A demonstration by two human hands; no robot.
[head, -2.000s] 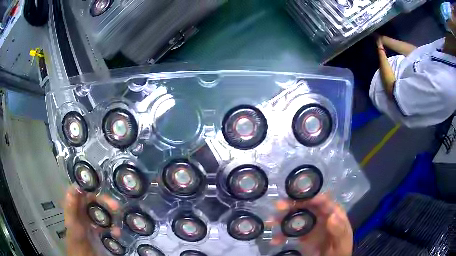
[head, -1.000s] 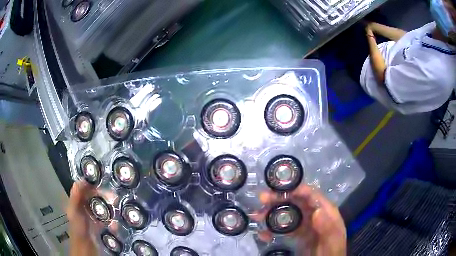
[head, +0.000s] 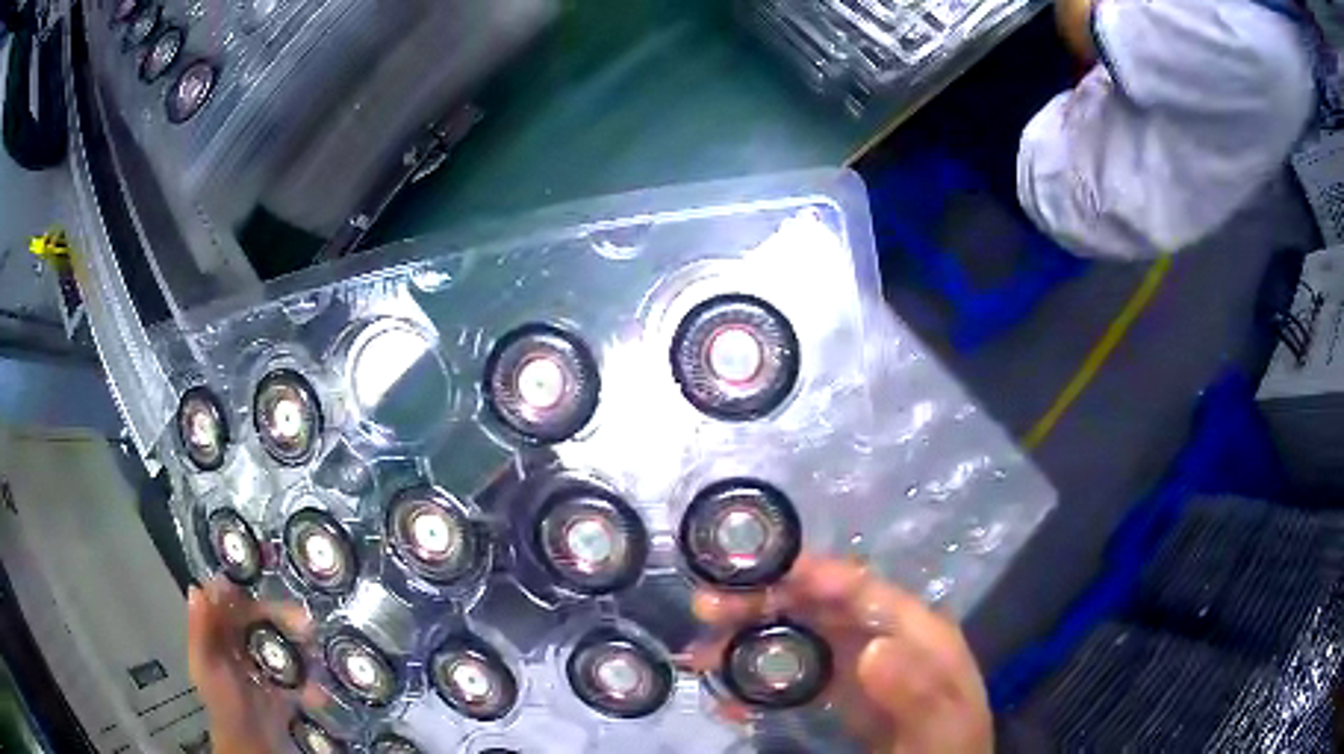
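Note:
A clear blister tray (head: pixel 619 240) is held up in front of me, tilted, with strong glare. Rows of round black-ringed parts with silver centres, such as this speaker driver (head: pixel 734 357), sit in its pockets. One empty pocket (head: pixel 395 371) shows in the far row. My left hand (head: pixel 243 670) grips the tray's left side, my right hand (head: pixel 870 663) its right side; fingers of both show through the plastic. A second clear sheet (head: pixel 958 479) sticks out at the right. The tray's near edge is cut off by the picture's bottom.
A filled tray pile (head: pixel 317 89) lies at the upper left on the green bench (head: pixel 619 111). Glittering clear trays (head: pixel 899 44) stand at the top. A person in white (head: pixel 1172 125) is at the upper right. Dark ridged stacks (head: pixel 1194 633) and blue frames (head: pixel 1135 552) are at the lower right.
The held tray has shifted left in view and turned slightly, its right side showing larger. More of the second sheet shows. The person has moved toward the top edge. Both hands keep their grip.

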